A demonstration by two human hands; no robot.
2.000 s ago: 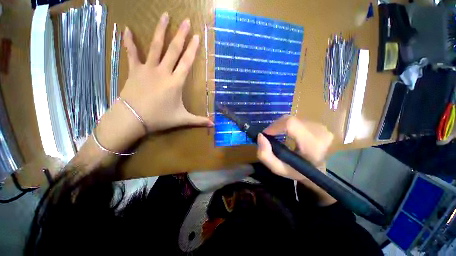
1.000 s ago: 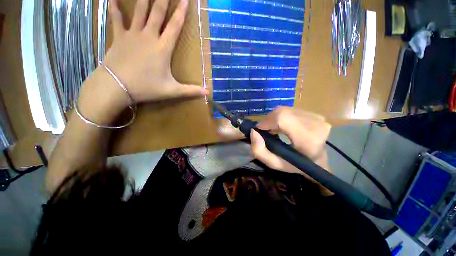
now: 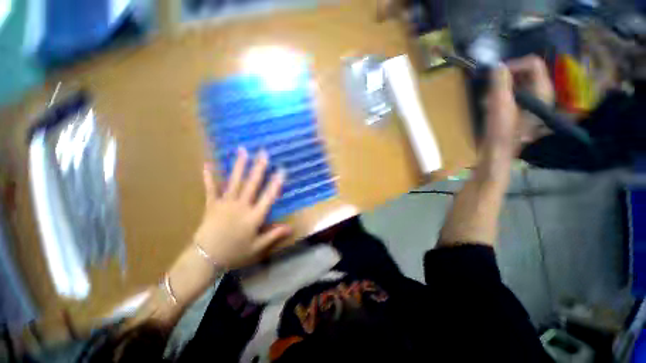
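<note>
The frame is blurred. Blue solar cells with pale lines lie on the brown bench in front of me. My left hand rests with fingers spread over the lower left part of the cells and holds nothing. My right hand is out at the far right, around the dark soldering iron, beside the black items at the bench's right. The iron's handle points down to the right. Its tip is too blurred to make out.
Long ribbon pile and white strips lie at left, a small dark strip above them. Short ribbon pile and a white strip lie right of the cells. Red and yellow scissor handles are beyond my right hand.
My right hand has moved from the cells' lower edge to the far right with the iron. My left hand has moved from beside the cells onto them. The view has shifted.
</note>
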